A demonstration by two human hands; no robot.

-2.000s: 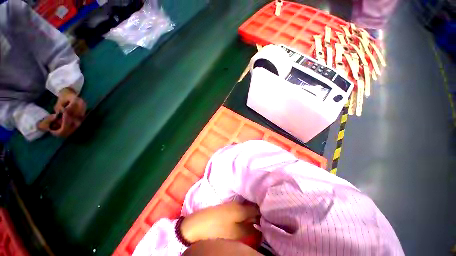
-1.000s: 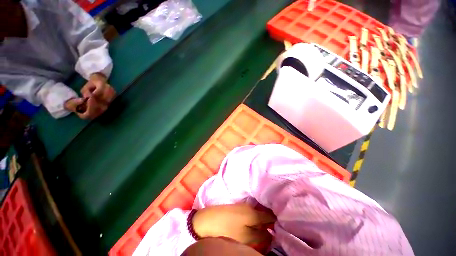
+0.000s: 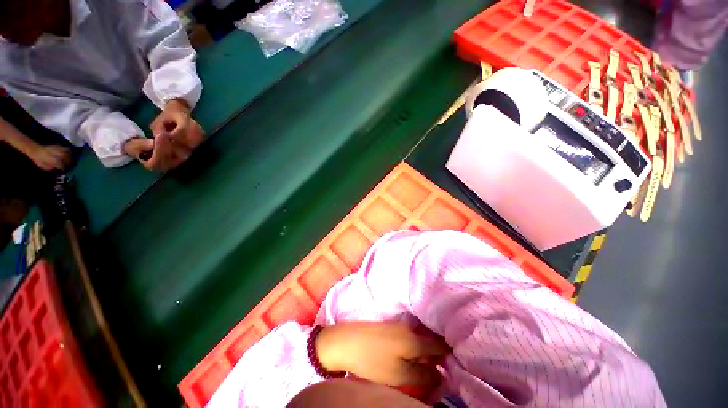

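My left hand [image 3: 381, 351], with a dark red bead bracelet [image 3: 315, 352] at the wrist, lies over the orange-red compartment tray [image 3: 342, 244]. Its fingers are curled against the pink striped sleeve [image 3: 519, 319], and the fingertips are hidden in the folds. I cannot tell if they hold anything. My folded arms cover the near part of the tray; the square pockets showing hold nothing. My right hand is not visible. A blurred skin-coloured shape at the bottom edge cannot be made out.
The green conveyor belt [image 3: 263, 167] runs beyond the tray. A white tape dispenser [image 3: 535, 171] stands right. Behind it, cream strips [image 3: 656, 119] overlap another orange-red tray [image 3: 543, 40]. Across the belt are a white-sleeved person's hands [image 3: 174, 139] and a clear plastic bag [image 3: 294, 24].
The view has swung left, so the dispenser and far tray sit further right, and more of the left tray and another person's arm show. My arms keep the same folded pose.
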